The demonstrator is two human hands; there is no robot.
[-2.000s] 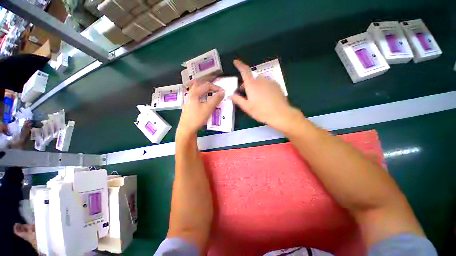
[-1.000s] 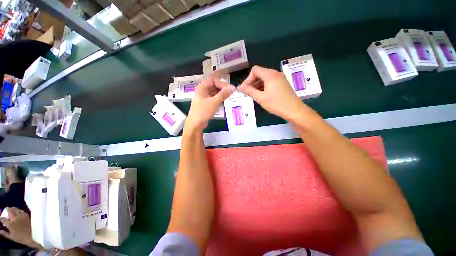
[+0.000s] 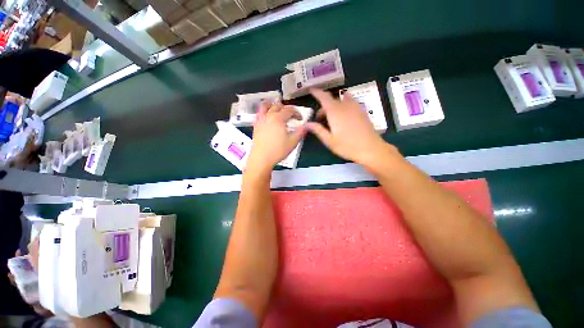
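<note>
White retail boxes with purple-pink rectangles lie on the green belt. My left hand (image 3: 275, 136) is on a box (image 3: 291, 155) just beyond the pale strip, fingers around its upper end by a raised white flap (image 3: 301, 115); the hand covers much of this box. My right hand (image 3: 351, 128) is just right of it, thumb and index finger apart, thumb tip near the box's end. Another box (image 3: 373, 104) lies partly behind my right hand. An open-flap box (image 3: 321, 68) is behind my hands, and two more (image 3: 243, 109) (image 3: 232, 147) are at the left.
A closed box (image 3: 415, 101) and a group of boxes (image 3: 530, 84) lie to the right. A pink-red foam mat (image 3: 365, 250) is under my forearms. Large flat cartons (image 3: 89, 262) stand at near left, beside a metal post (image 3: 96, 29). Another person's hand holds a box at the left edge.
The boxes on the belt have shifted right. The box that was between my fingertips now lies behind my right hand. My left hand is on another box, and my hands have moved apart slightly.
</note>
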